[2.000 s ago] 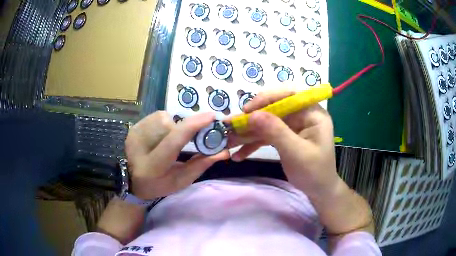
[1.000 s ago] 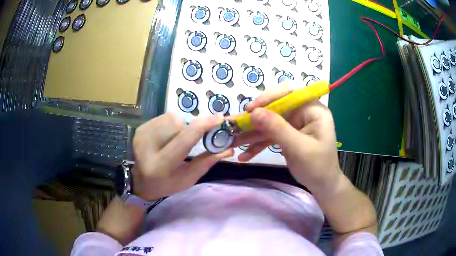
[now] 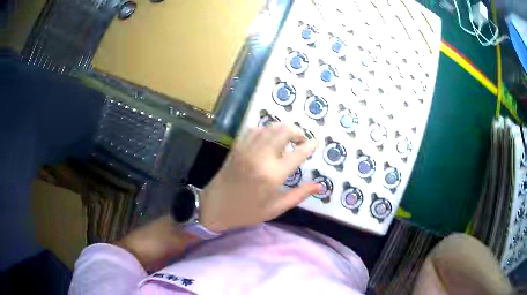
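A white insert tray point(image 3: 416, 103) lies tilted in front of me. Small round speakers point(image 3: 316, 107) fill its nearer rows, while cut-outs at its far end look empty. My left hand point(image 3: 260, 173) is over the tray's near left part, palm down, thumb and index finger apart. The thumb tip is at a speaker point(image 3: 352, 197) row near the front edge, and the hand hides some speakers. A blurred skin-toned shape is cut off at the bottom right; I cannot tell whether it is my right hand or forearm. The yellow probe is not visible.
A tan cardboard sheet point(image 3: 173, 57) lies at the left, with a dark disc point(image 3: 126, 10) on its far part. Clear plastic trays point(image 3: 130, 135) are beside it. Stacked trays point(image 3: 511, 190) stand at the right. A white cable point(image 3: 479, 14) and yellow-red tape point(image 3: 471, 66) are at the back right.
The view has turned, so the tray appears tilted. The speaker and probe are no longer seen held between the hands. My left hand has moved over the tray and opened; my right arm has moved to the right.
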